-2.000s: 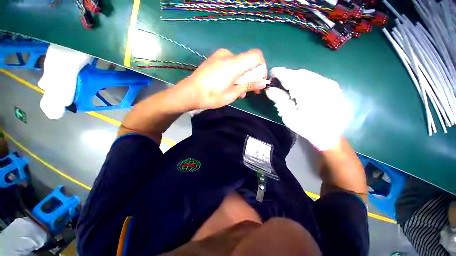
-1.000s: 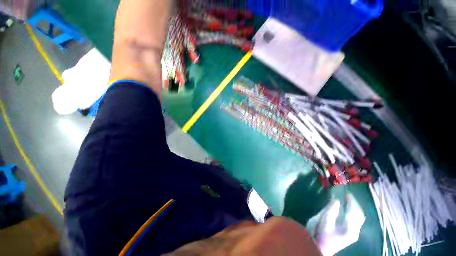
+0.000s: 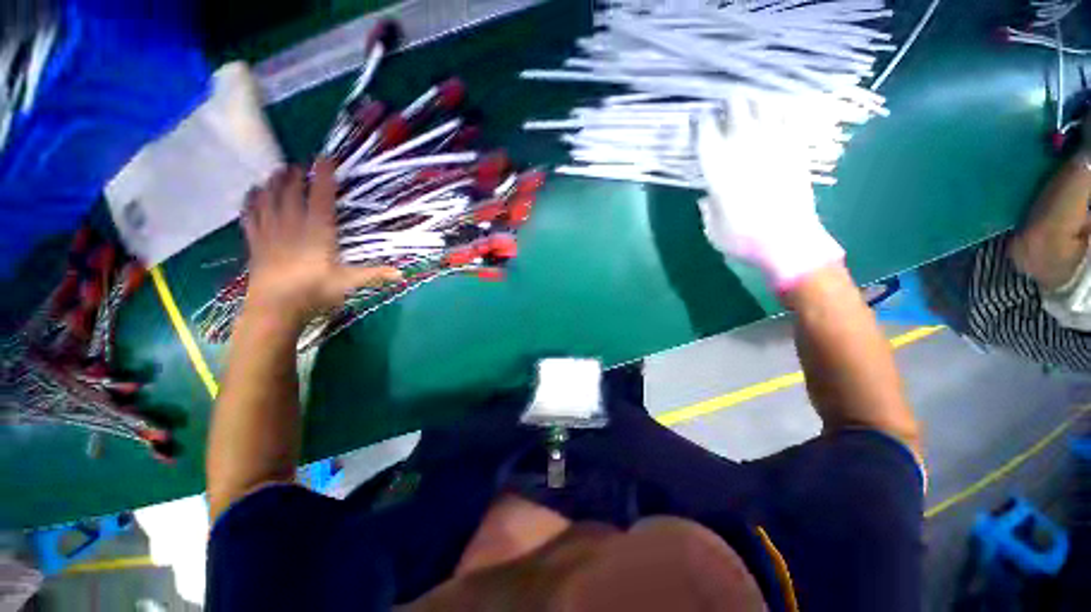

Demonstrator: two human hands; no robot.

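Note:
My bare left hand (image 3: 299, 245) is spread over the wire-end side of the harness pile (image 3: 407, 197), fingers apart; whether it grips any wires cannot be told. The pile's red connector housings (image 3: 497, 249) fan out to the right, with white sleeving over many wires. My right hand (image 3: 766, 191), in a white glove with a pink cuff, lies on the near side of the loose tube pile (image 3: 670, 60). Its fingers are washed out against the white tubes, so whether it holds any cannot be told.
A second harness group (image 3: 90, 335) lies left of the yellow tape (image 3: 186, 329). A whitish sheet (image 3: 197, 167) and a blue bin (image 3: 102, 102) are at the far left. Another person's arm (image 3: 1059, 221) and a few tubed harnesses (image 3: 1059, 60) are at the right edge. Blue stools (image 3: 1023, 538) stand below.
The view has swung round. The hands, earlier together at the bench edge over a small piece, are now apart: the left over the harness pile, the gloved right on the loose tubes.

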